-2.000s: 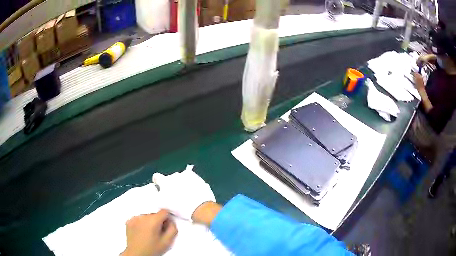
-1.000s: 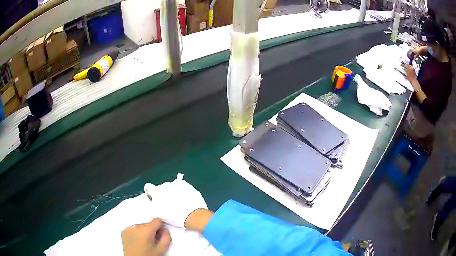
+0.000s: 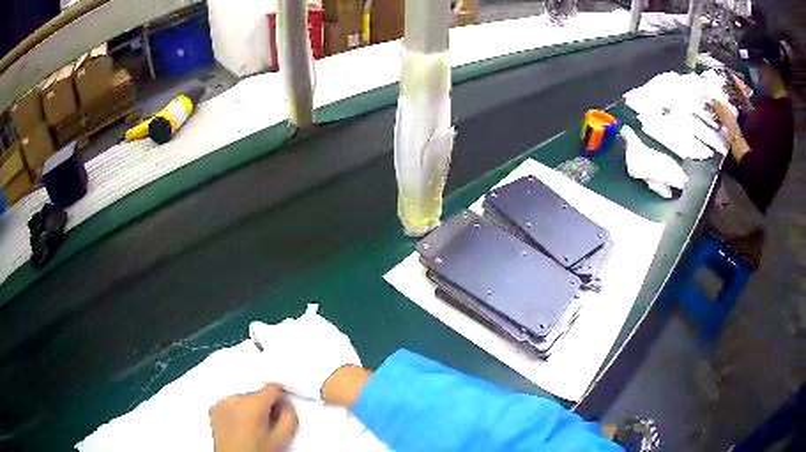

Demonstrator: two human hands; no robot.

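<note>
My right hand (image 3: 303, 355), in a white glove, reaches in from the right in a blue sleeve over the white cloth (image 3: 168, 410). Glove and cloth blend, so its fingers and anything under them cannot be made out. My bare left hand (image 3: 252, 422) is at the bottom edge, partly cut off, fingers curled. It seems to pinch the glove's cuff edge near my right wrist. Dark cover plates lie in two stacks on a white sheet to the right, a nearer stack (image 3: 499, 275) and a farther one (image 3: 546, 221), touching.
A wrapped post (image 3: 422, 146) stands beyond the plates, by the dark conveyor belt (image 3: 221, 221). An orange-and-blue holder (image 3: 598, 132) and white cloths (image 3: 652, 165) lie at the right. A seated person (image 3: 767, 132) works there. A yellow-and-black tool (image 3: 165, 119) lies on the far shelf.
The view has turned slightly, so the plates and post sit farther left in it. My hands keep nearly the same pose at the cuff. The neighbour's hands have moved a little.
</note>
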